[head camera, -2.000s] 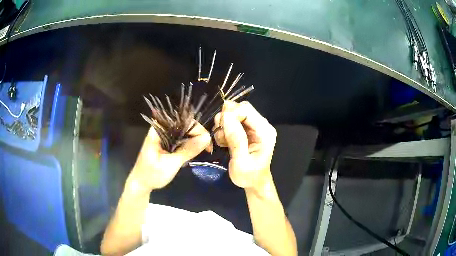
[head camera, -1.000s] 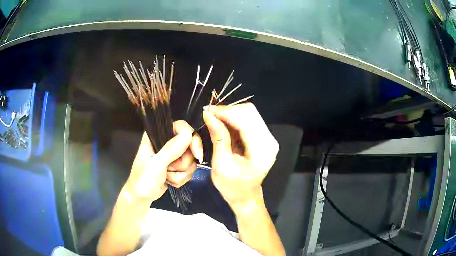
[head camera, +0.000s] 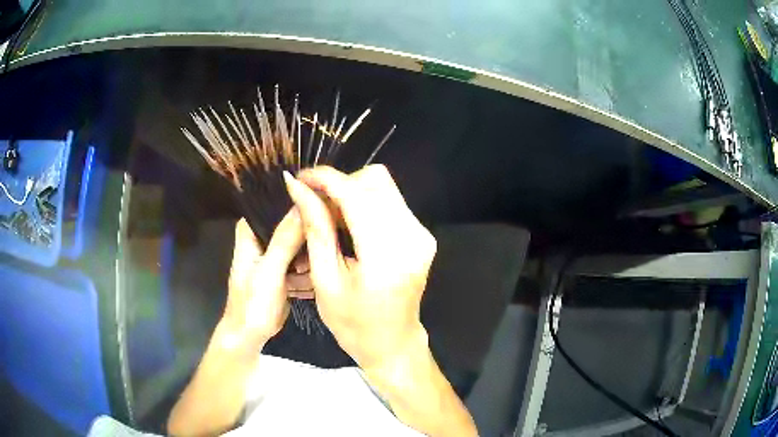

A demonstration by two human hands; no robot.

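A dense bunch of thin black cables [head camera: 264,201] stands fanned upward, with pale stripped ends and copper-coloured strands at the jacket edges. My left hand [head camera: 260,286] is closed around the bunch; the lower cable ends show beneath it. My right hand [head camera: 362,235] is over the bunch's right side, thumb and fingertips together at the cables; whether it grips one is hidden. A few spread cables [head camera: 357,125] rise behind my right hand, with orange-gold tufts sticking sideways near their ends.
The green bench [head camera: 512,38] with its metal edge runs across the top. Black cables with silvery ends [head camera: 722,136] lie on it at right. A blue tray of small parts [head camera: 53,201] is at left. A grey metal frame [head camera: 546,367] and a hanging black cable are at right.
My right hand has moved left, from the spread cables to the dense bunch, and now overlaps my left hand. The spread cables have come closer to the bunch.
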